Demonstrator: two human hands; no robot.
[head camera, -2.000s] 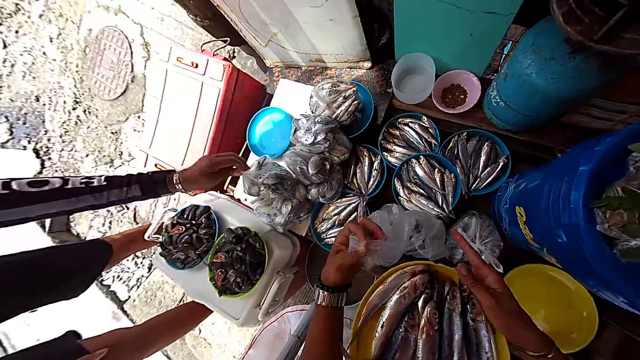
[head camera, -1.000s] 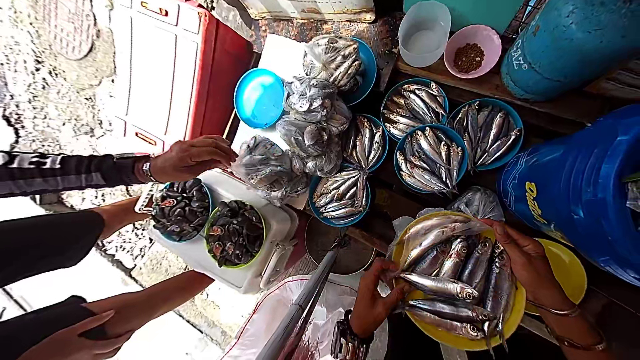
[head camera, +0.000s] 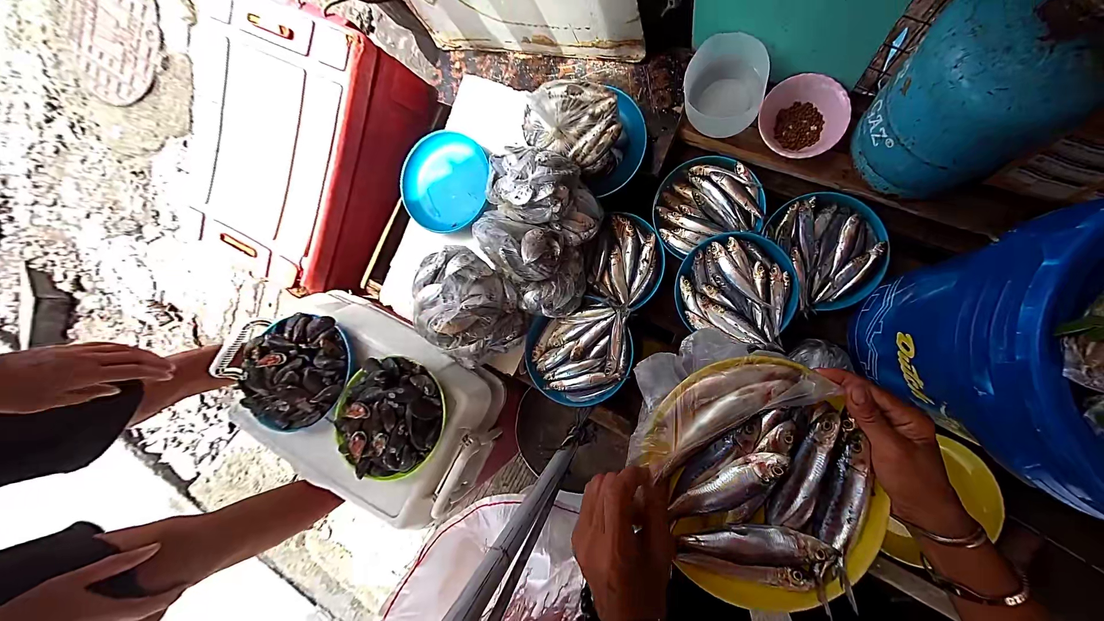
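Observation:
A yellow plastic bowl (head camera: 867, 552) full of silver fish (head camera: 742, 483) is at the lower right. A clear plastic bag (head camera: 733, 388) is drawn over the far part of the bowl and some fish lie beneath or inside it. My left hand (head camera: 623, 539) grips the bag's edge at the bowl's left side. At the right side, my right hand (head camera: 893, 448) pinches the bag by the rim, with bangles on the wrist. Behind the bowl, several blue bowls (head camera: 798, 285) hold smaller fish. A second yellow dish (head camera: 983, 500) lies partly under my right forearm.
Bagged shellfish (head camera: 470, 297) and an empty blue plate (head camera: 444, 181) stand left of the fish bowls. Two bowls of mussels (head camera: 388, 418) sit on a white cooler (head camera: 379, 332). Another person's hands (head camera: 78, 375) are at left. A grey pole (head camera: 522, 522) slants beside my left hand; a blue barrel (head camera: 983, 336) stands right.
The plastic bag, earlier held up in my left hand, now stretches over part of the fish bowl. The other person's banded hand has left the bagged shellfish.

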